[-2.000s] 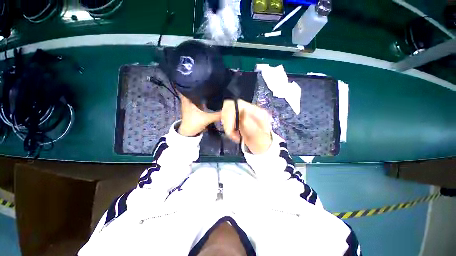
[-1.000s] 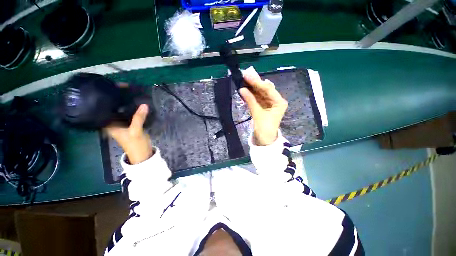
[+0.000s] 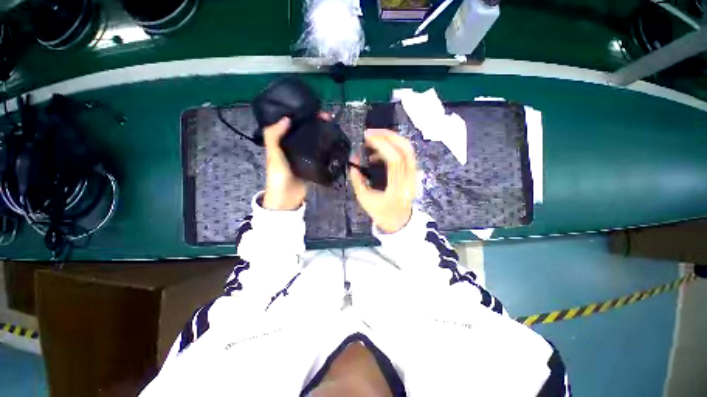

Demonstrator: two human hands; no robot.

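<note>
A black headset is held above the left half of the dark work mat. My left hand grips it from the near left side, fingers at an ear cup. A thin black cord hangs from its left side. My right hand, slightly blurred, is just right of the headset, its fingers closed around a small dark piece at the end of a thin black stalk, perhaps the boom microphone. A crumpled white tissue lies on the mat's right half.
Headsets with tangled cables are heaped at left. Beyond the mat are a translucent white wad, a white stick and a white bottle. More headsets lie at the far left. A brown cardboard box stands below the bench.
The headset and my left hand have moved right, from the mat's left edge to over the mat. My right hand has come down and closer to the headset. The camera view has shifted.
</note>
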